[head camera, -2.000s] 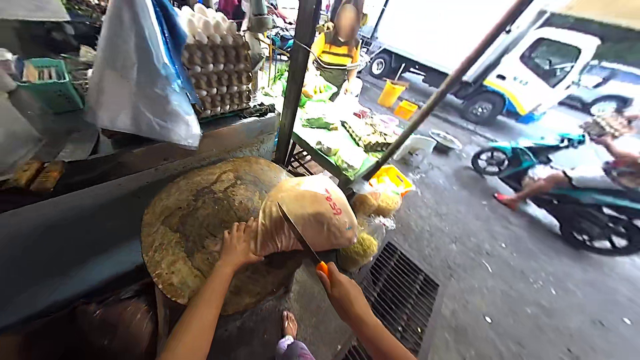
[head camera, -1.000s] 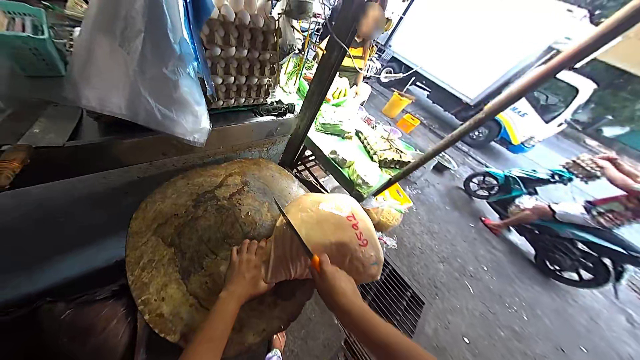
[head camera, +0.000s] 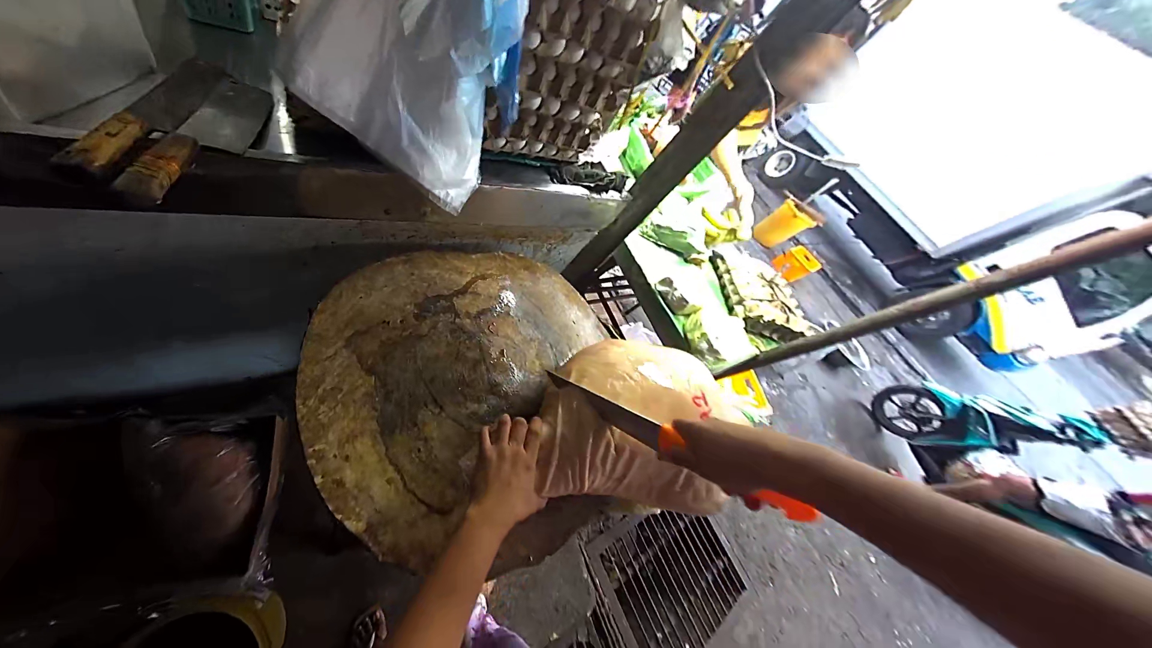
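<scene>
A large piece of pale, skin-on meat (head camera: 630, 405) with red writing lies over the right side of a round, worn chopping block (head camera: 432, 360). My left hand (head camera: 511, 463) rests at the meat's left edge, its fingers on the block and its side against the meat. In my right hand (head camera: 715, 454) is a knife (head camera: 612, 412) with an orange handle. Its blade lies across the top of the meat and points up and left, with the tip near the meat's left edge. Whether the edge has entered the skin cannot be told.
Two cleavers (head camera: 202, 112) lie on the ledge at upper left, beside a hanging plastic bag (head camera: 396, 90) and stacked egg trays (head camera: 562, 81). A dark post (head camera: 684, 153) and slanting pole (head camera: 936, 297) stand by the block. Beyond are a produce table, a person, a truck and a motorcycle (head camera: 981, 418) with a rider.
The view has turned down and left. My right forearm now reaches across from the right, and the knife's blade lies flatter over the meat than before. My left hand remains beside the meat.
</scene>
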